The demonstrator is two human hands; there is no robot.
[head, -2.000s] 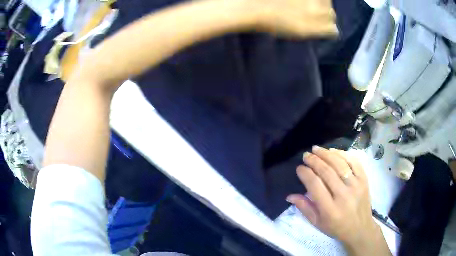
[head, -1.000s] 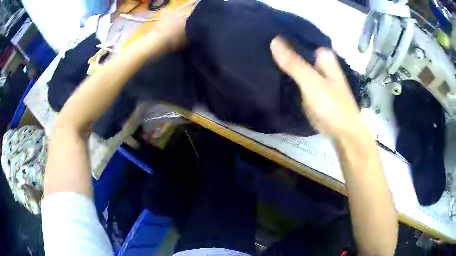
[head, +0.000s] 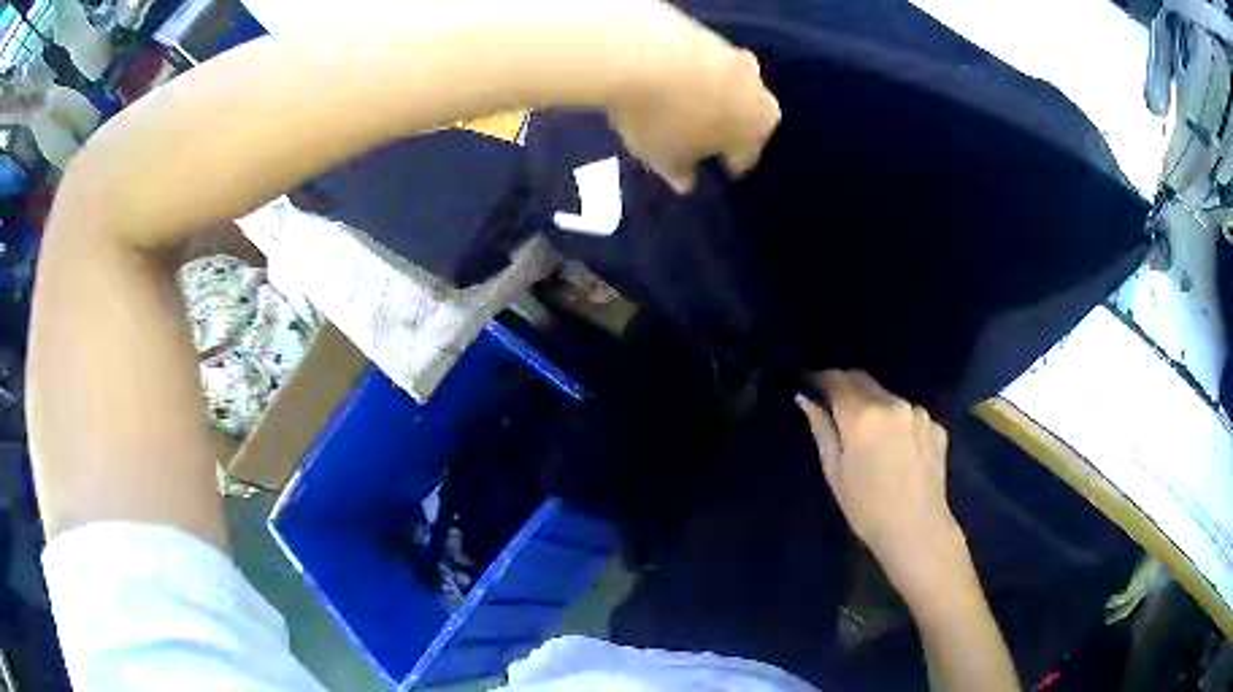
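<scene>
A large dark garment (head: 933, 203) spreads over the table and hangs down over its edge towards my lap. My left hand (head: 710, 122) is closed on the cloth at the upper middle. My right hand (head: 872, 439) pinches the cloth edge lower down, right of the middle. The cloth is stretched out between my hands and the sewing machine (head: 1197, 135) at the right edge. A white label (head: 598, 198) shows on the dark cloth below my left hand. The cloth's right corner reaches the needle area, where details are too small to tell.
The white table (head: 1143, 385) has a wood-coloured edge at right. A blue crate (head: 507, 575) stands below left, with scraps inside. Spotted pale cloth (head: 244, 338) lies by a cardboard flap (head: 300, 406) at left. A whitish sheet (head: 385, 304) hangs near the crate.
The view has shifted left, showing more of the crate. The bunched garment is now spread and pulled out. My right hand has moved down from on top of the cloth and grips its edge.
</scene>
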